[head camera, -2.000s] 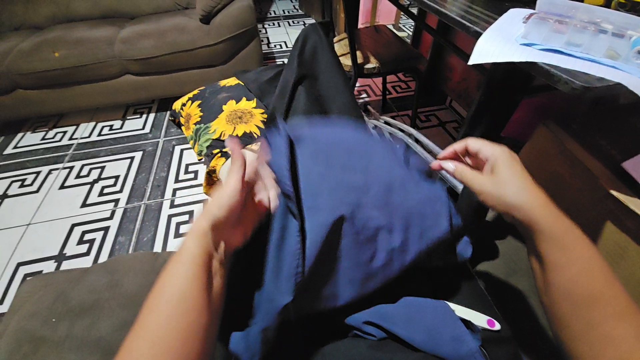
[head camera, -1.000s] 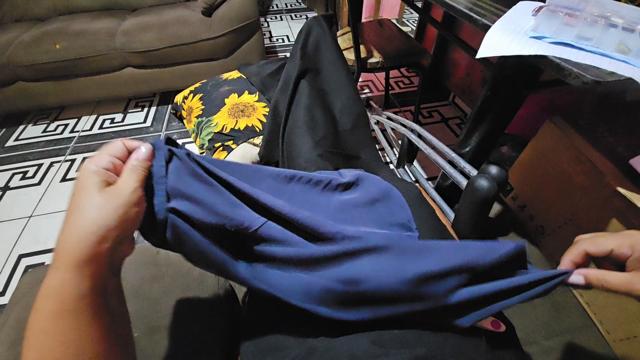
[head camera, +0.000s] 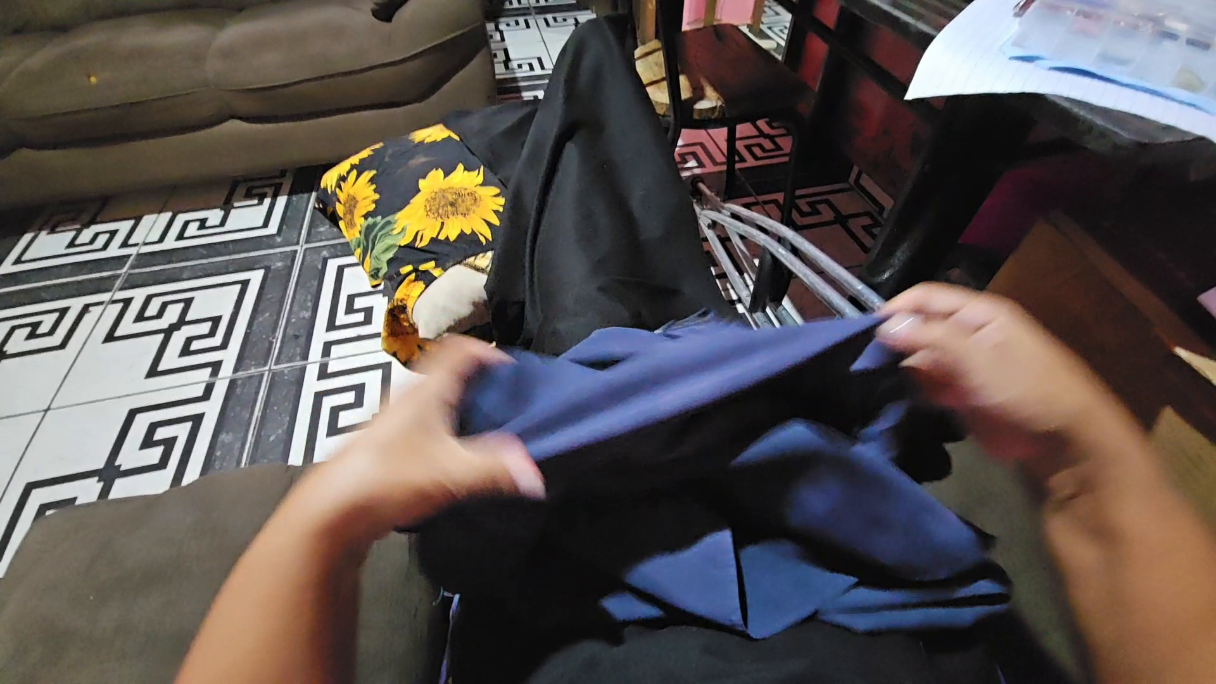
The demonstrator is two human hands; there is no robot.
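Note:
A dark blue fabric piece (head camera: 665, 380) stretches between my two hands above my lap, its lower folds bunched and partly in shadow. At its left end, my left hand (head camera: 427, 437) has the thumb and fingers around the cloth, blurred by motion. My right hand (head camera: 978, 351) pinches the upper right edge between thumb and fingers. More blue cloth (head camera: 855, 503) hangs in folds below. Beyond it lies black fabric (head camera: 598, 190), with a black sunflower-print cloth (head camera: 427, 204) against its left side.
A brown sofa (head camera: 237, 76) stands at the back left on patterned floor tiles (head camera: 161, 313). Curved metal tubes (head camera: 788, 247) are beyond my right hand. At the upper right, a dark table (head camera: 1073, 119) holds lined paper (head camera: 969, 57) and a clear compartment box (head camera: 1121, 38). A dark chair (head camera: 736, 76) stands behind.
My hands have come closer together since one second ago, and the blue fabric, stretched wide then, is now gathered in folds. My right hand has moved left and away from me.

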